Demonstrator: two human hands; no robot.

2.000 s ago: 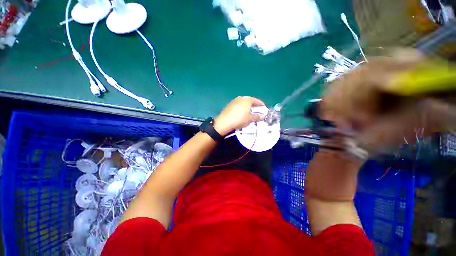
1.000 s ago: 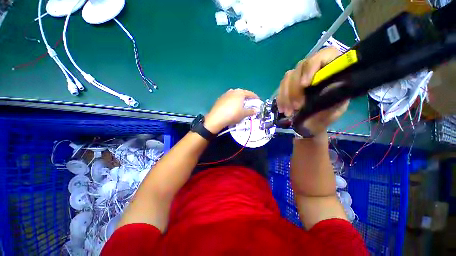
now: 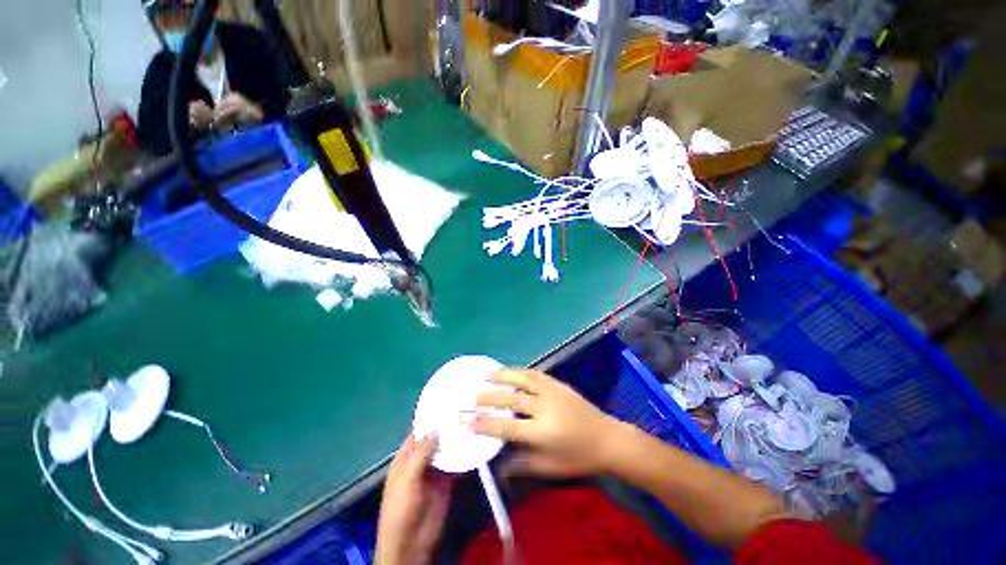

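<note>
A round white disc (image 3: 450, 411) is held between both hands at the bench's front edge, smooth face towards me, with a white cable hanging below it. My left hand (image 3: 413, 497) grips its lower left rim. My right hand (image 3: 543, 417) lies over its right side with the fingers on the face. The black driver with a yellow band (image 3: 355, 177) hangs free over the bench, its metal tip above the green top (image 3: 331, 408). Behind the tip lies a white bag (image 3: 414, 204) with small white fittings.
Two wired discs (image 3: 139, 404) lie at bench left. A bundle of wired discs (image 3: 623, 199) lies at the right corner near a metal post (image 3: 605, 83). A right blue crate (image 3: 849, 331) holds more discs. A blue bin (image 3: 221, 199) and a person (image 3: 237, 72) are across the bench.
My right hand has let go of the driver, which now hangs away from the disc, and has moved onto the disc. The disc now shows its smooth face. The view has swung up and right.
</note>
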